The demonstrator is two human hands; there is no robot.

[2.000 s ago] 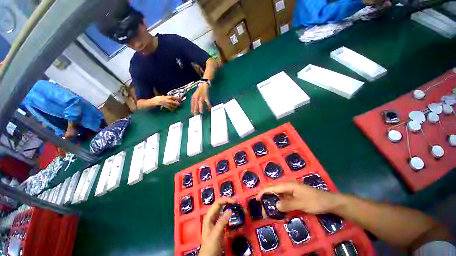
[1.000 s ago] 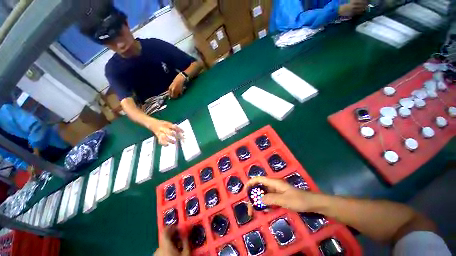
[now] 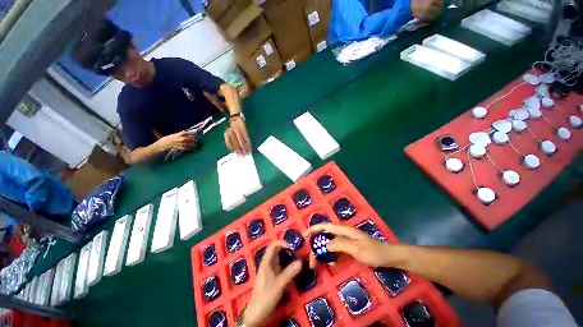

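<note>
The red compartment tray (image 3: 377, 220) lies in front of me, with dark glossy watch heads in many of its pockets. My right hand (image 3: 348, 246) holds a watch head (image 3: 321, 246) over the middle of the tray. Its lit screen shows coloured icons. My left hand (image 3: 272, 281) is just to the left, its fingers around another dark watch head (image 3: 286, 258); that screen looks dark. Part of that watch is hidden by the fingers.
White watch boxes (image 3: 151, 220) stand in a row along the green line (image 3: 364, 121). A person (image 3: 172, 96) opposite reaches to them. At right, white round chargers (image 3: 486, 195) and a watch lie on a red board (image 3: 441, 172). Another person's blue sleeve (image 3: 364, 22) is at the top.
My left hand has come back up from the tray's lower left to beside my right hand. The white boxes have shifted left in view. The person opposite has drawn one hand back.
</note>
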